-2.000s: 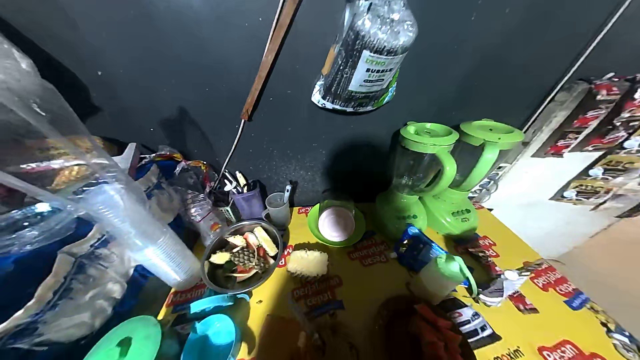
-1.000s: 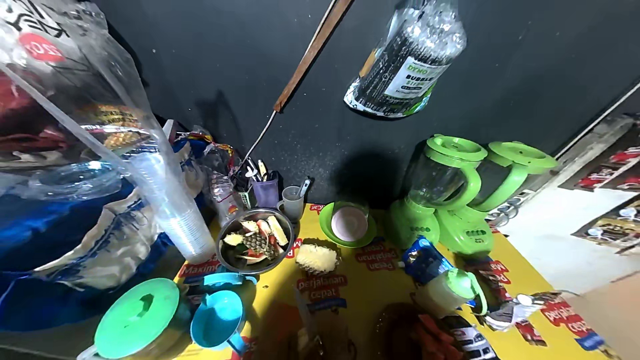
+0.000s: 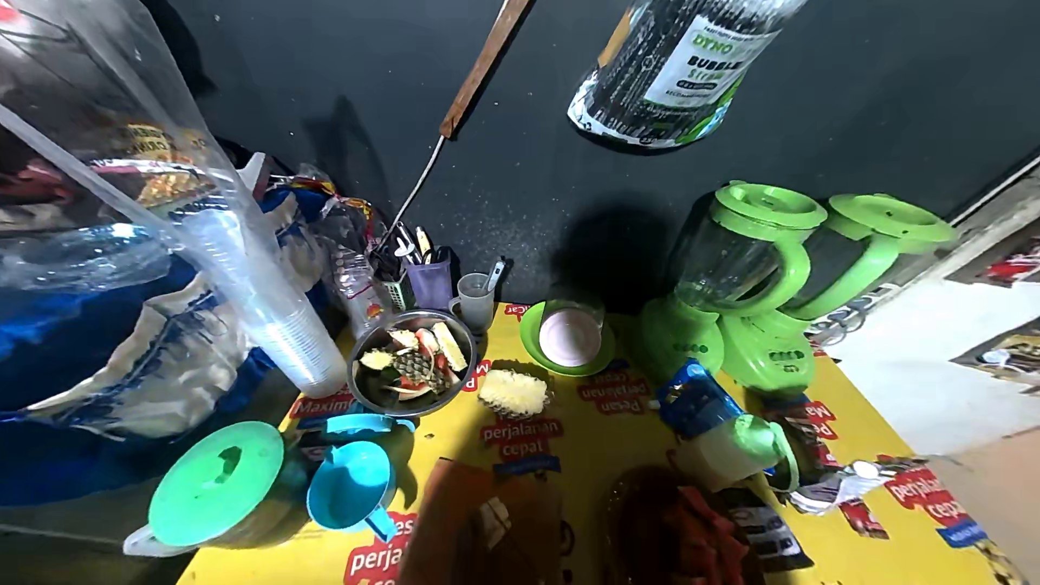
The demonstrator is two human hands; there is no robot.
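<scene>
Neither my left hand nor my right hand is in view. A metal bowl (image 3: 357, 382) holds cut pineapple skin and other fruit scraps. To its right, a peeled pineapple piece (image 3: 513, 393) lies on the yellow printed table cover (image 3: 463, 431). Behind that piece, a pink-white round item (image 3: 570, 336) sits in a green bowl (image 3: 532, 331). At the near edge a dark brown flat surface (image 3: 439, 528) bears a small pale piece (image 3: 494, 522). Red pieces (image 3: 707, 536) lie in a dark bowl (image 3: 630, 512) beside it, in shadow.
Two green blenders (image 3: 682, 333) (image 3: 768, 349) stand at the back right. Nearer are a blue packet (image 3: 695, 398) and a lidded jug (image 3: 719, 455). A green-lidded container (image 3: 215, 483), turquoise cup (image 3: 349, 486) and stacked plastic cups (image 3: 284, 325) are left. A straw pack (image 3: 674, 73) hangs above.
</scene>
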